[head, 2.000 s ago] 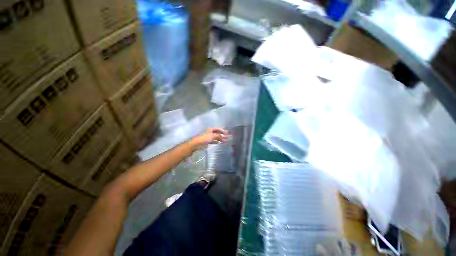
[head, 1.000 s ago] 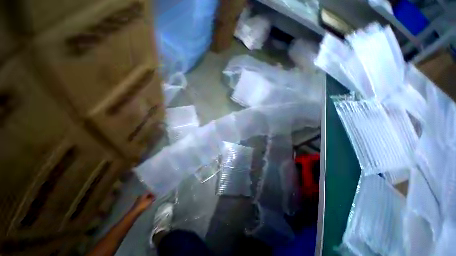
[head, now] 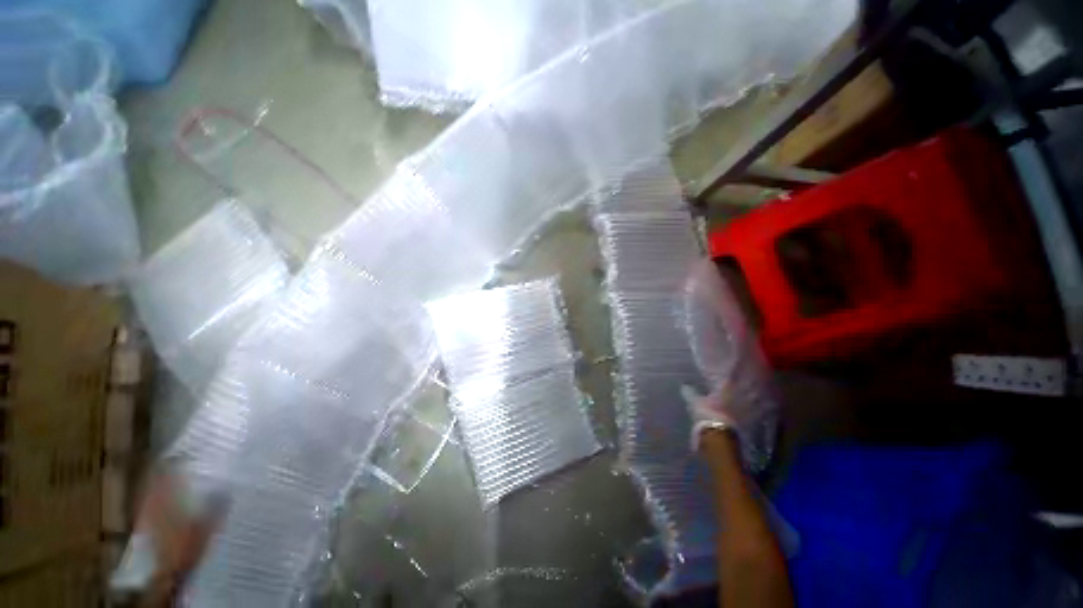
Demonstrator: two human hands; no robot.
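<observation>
A long strip of joined air column bags (head: 344,309) runs over the floor from upper right to lower left. A shorter ribbed strip (head: 653,344) hangs or lies at the centre right, and a separate ribbed piece (head: 511,386) lies between them. My left hand (head: 178,523) is blurred at the lower left, against the long strip's edge; its grip is unclear. My right hand (head: 715,416), in a thin translucent glove, is beside the shorter strip, at loose clear plastic (head: 719,321). Whether its fingers hold that plastic is unclear.
A red plastic crate or stool (head: 926,267) stands at right beside metal legs (head: 819,101). A blue thing (head: 885,511) is below it. A brown carton (head: 54,428) is at left, a blue bag (head: 107,36) at upper left. Thin cords or straps lie on the floor.
The view has moved down and closer to the floor; the green bench has left it. My left hand is now at the long strip's lower end. My gloved right hand has come into view.
</observation>
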